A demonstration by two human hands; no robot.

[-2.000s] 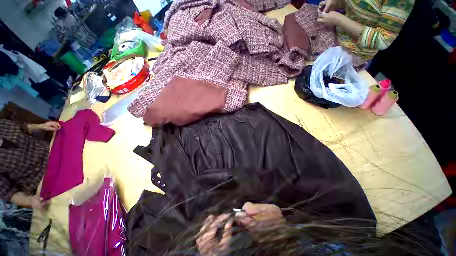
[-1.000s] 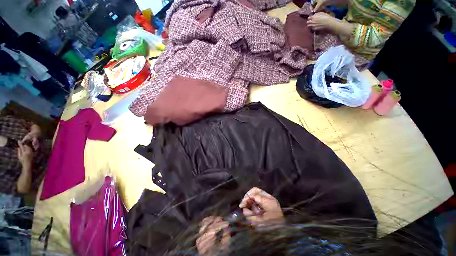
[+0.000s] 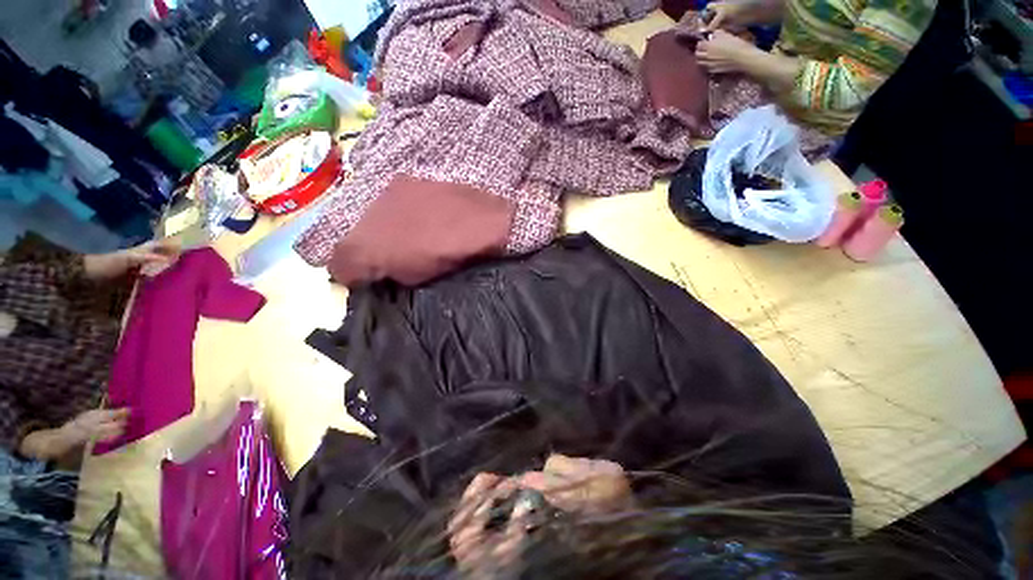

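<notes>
A dark brown, slightly shiny garment (image 3: 544,329) lies gathered and spread on the table in front of me. My left hand (image 3: 489,523) and my right hand (image 3: 583,485) are close together at the garment's near part, at the bottom of the view. The left fingers pinch dark cloth, with a small greyish shiny spot at the fingertips. The right fingertips meet the left ones there. Loose hair strands cross both hands and blur them. I cannot make out a needle or a thread.
Tweed coats (image 3: 476,136) lie beyond the garment. Pink thread cones (image 3: 872,227) and a white plastic bag (image 3: 765,187) stand at right. A red tub (image 3: 289,176), a magenta top (image 3: 164,340) under a person's hands and a glossy magenta packet (image 3: 227,499) are at left. Another person works at upper right.
My right hand has come down and in against my left hand. The person at left has put both hands back on the magenta top. The dark garment lies as before.
</notes>
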